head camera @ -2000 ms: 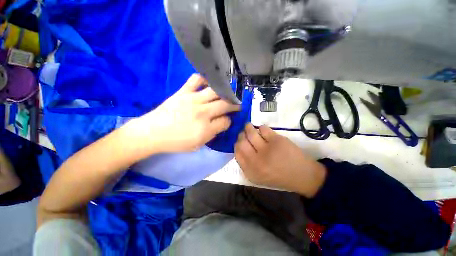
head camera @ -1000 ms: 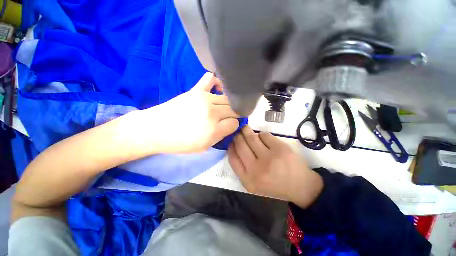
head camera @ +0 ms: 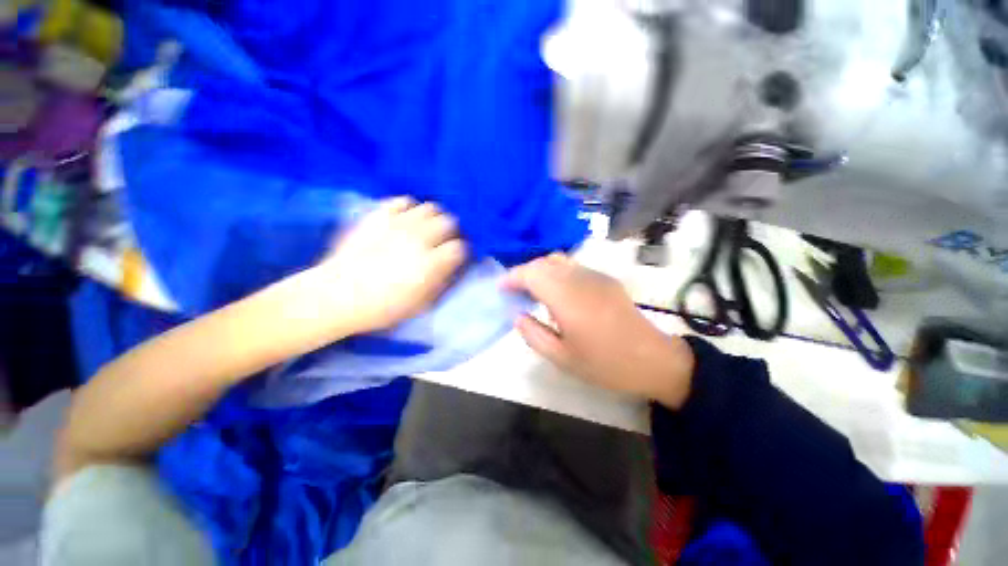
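A royal-blue garment panel (head camera: 442, 122) lies left of the sewing machine head (head camera: 851, 133), its right edge close to the needle area. A paler blue-grey cloth (head camera: 464, 321) lies in front of it at the table's front edge. My left hand (head camera: 403, 260) is closed on the cloth, its fingers curled near the pale part. My right hand (head camera: 591, 321) pinches the right edge of the pale cloth between thumb and fingers. The picture is blurred, and the needle and presser foot are not clear.
Black-handled shears (head camera: 732, 282) lie right of the needle area. Purple-blue snips (head camera: 857, 321) and a dark block (head camera: 959, 370) are farther right. A red basket (head camera: 945, 525) is below the table. Blue cloth (head camera: 232, 475) hangs at the lower left. Blurred items stand at the far left.
My left hand has moved left, away from the needle, with the cloth. The hands are farther apart, and more pale cloth shows between them. The camera view has shifted.
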